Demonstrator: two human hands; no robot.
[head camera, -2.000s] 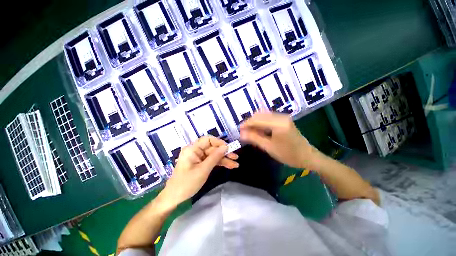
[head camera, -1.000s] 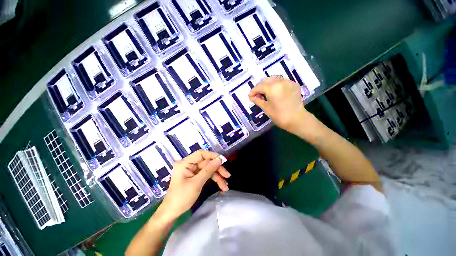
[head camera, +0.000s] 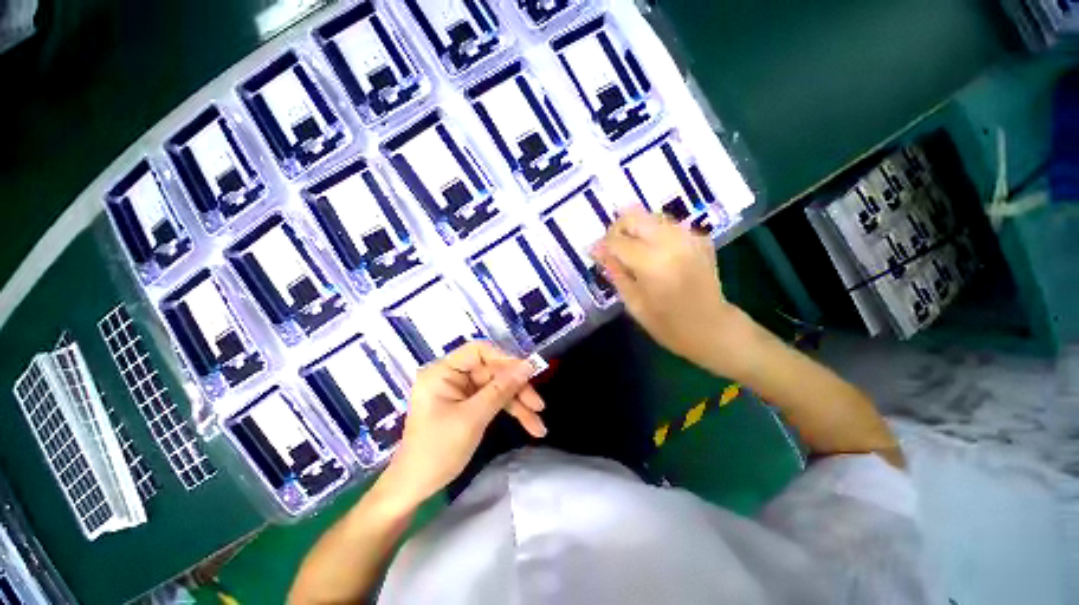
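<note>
A clear blister tray (head camera: 731, 177) lies tilted across the bench, its pockets holding white display modules (head camera: 438, 166) with dark borders and dark stepped flex parts. My left hand (head camera: 464, 408) is at the tray's near edge, thumb and finger pinched on a small pale liner piece (head camera: 538, 365). My right hand (head camera: 665, 274) is over the near row, towards the right end, fingertips at a module and partly covering it. Whether a tiny piece is between the right fingertips cannot be told.
Left of the tray lie a narrow adhesive sheet (head camera: 154, 396) with dark squares and a fanned stack of adhesive sheets (head camera: 73, 443). A strapped tray bundle (head camera: 905, 242) sits on a low shelf at right. The green bench (head camera: 828, 71) has a pale far edge.
Since the earliest frame, my right hand has moved from beside my left hand to over the near-row modules. Since one second ago it has shifted slightly down. The view has also shifted.
</note>
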